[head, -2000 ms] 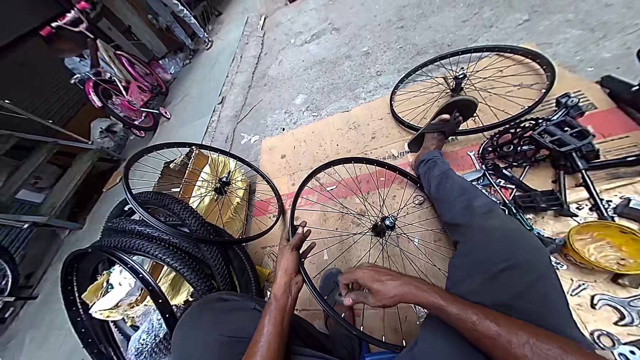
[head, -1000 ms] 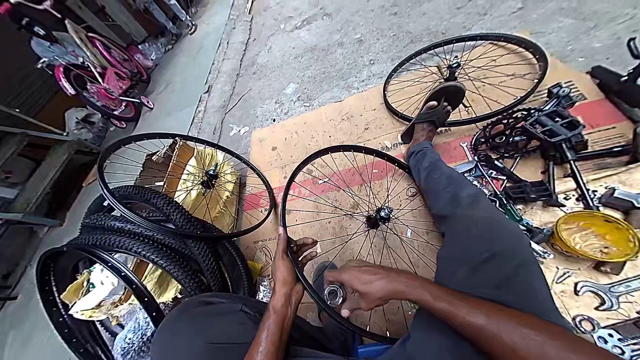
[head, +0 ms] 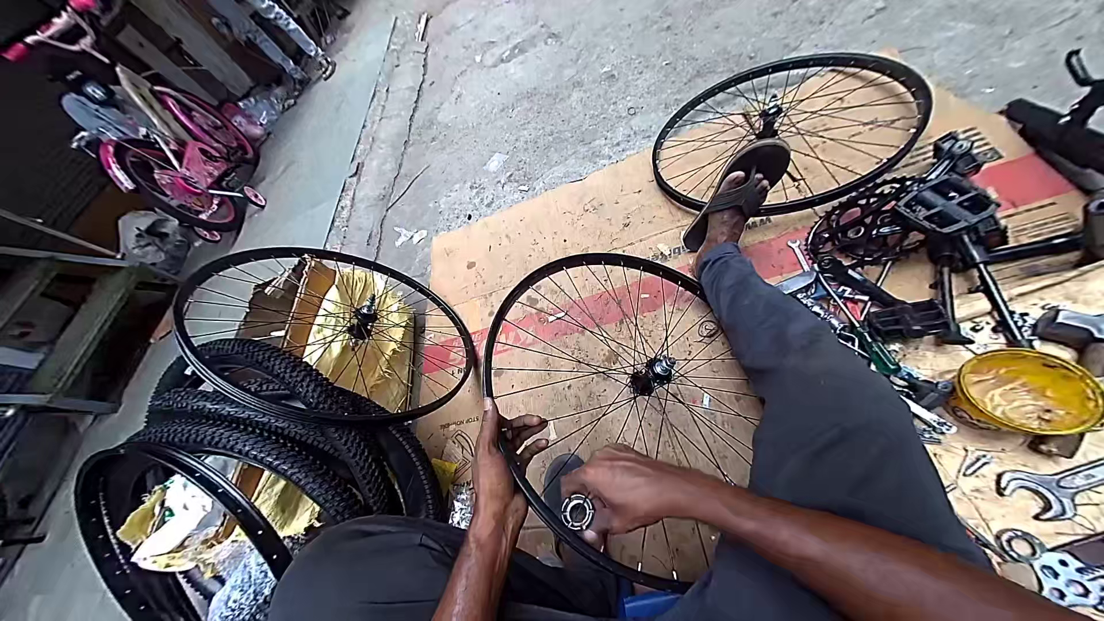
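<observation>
A spoked bicycle wheel without a tyre stands tilted between my legs, its hub facing up. My left hand grips the left side of its black rim, the fingers reaching over the spokes. My right hand is at the near part of the rim and holds a round metal spoke wrench between thumb and fingers. Whether the wrench sits on a spoke nipple, I cannot tell.
Another bare wheel lies on stacked tyres at the left. A third wheel is beyond my sandalled foot. Right, on cardboard, are a crankset, a yellow tub and wrenches. A pink bicycle stands back left.
The round wrench in my right hand shows clearly now and one second ago, but hardly two seconds ago. My left hand has stayed on the rim.
</observation>
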